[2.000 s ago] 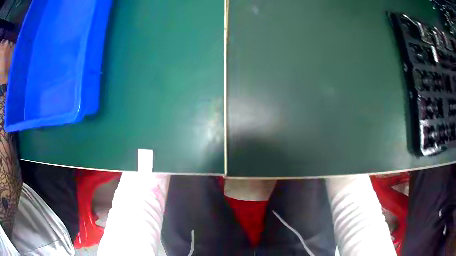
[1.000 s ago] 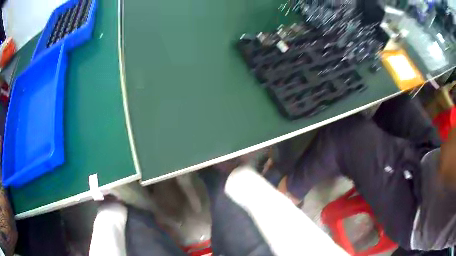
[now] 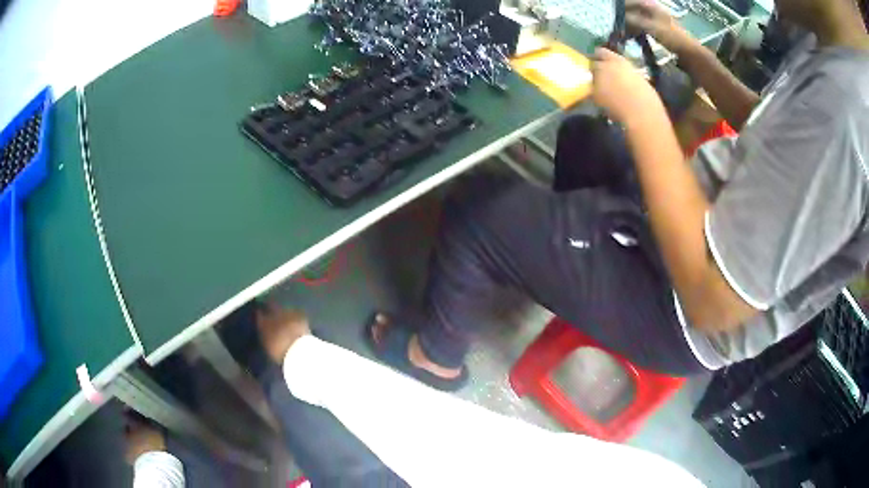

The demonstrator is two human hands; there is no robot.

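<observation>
My right hand [image 3: 283, 332], in a white sleeve, hangs low below the bench edge; it is small and dim, and its fingers are unclear. My left hand [image 3: 143, 438] is at the bottom left, also below the bench and dark. I cannot see anything held in either. Nearest on the green bench [image 3: 181, 210] lies a black blister tray [image 3: 353, 157] with empty-looking pockets and a few metallic pieces along its far left edge. A tangled pile of dark parts with silvery ends [image 3: 414, 38] lies behind it. Neither hand touches them.
A blue bin [image 3: 17, 315] and another with rows of black parts [image 3: 40, 152] are cut off at left. A seated person [image 3: 781, 191] on a red stool [image 3: 596, 434] works at right beside a yellow-orange pad [image 3: 562, 71]. Black crates [image 3: 772, 410] stand on the floor.
The view has swung right, bringing the neighbouring person into sight and shifting the tray left and the blue bins to the left edge. My hands now show dimly below the bench.
</observation>
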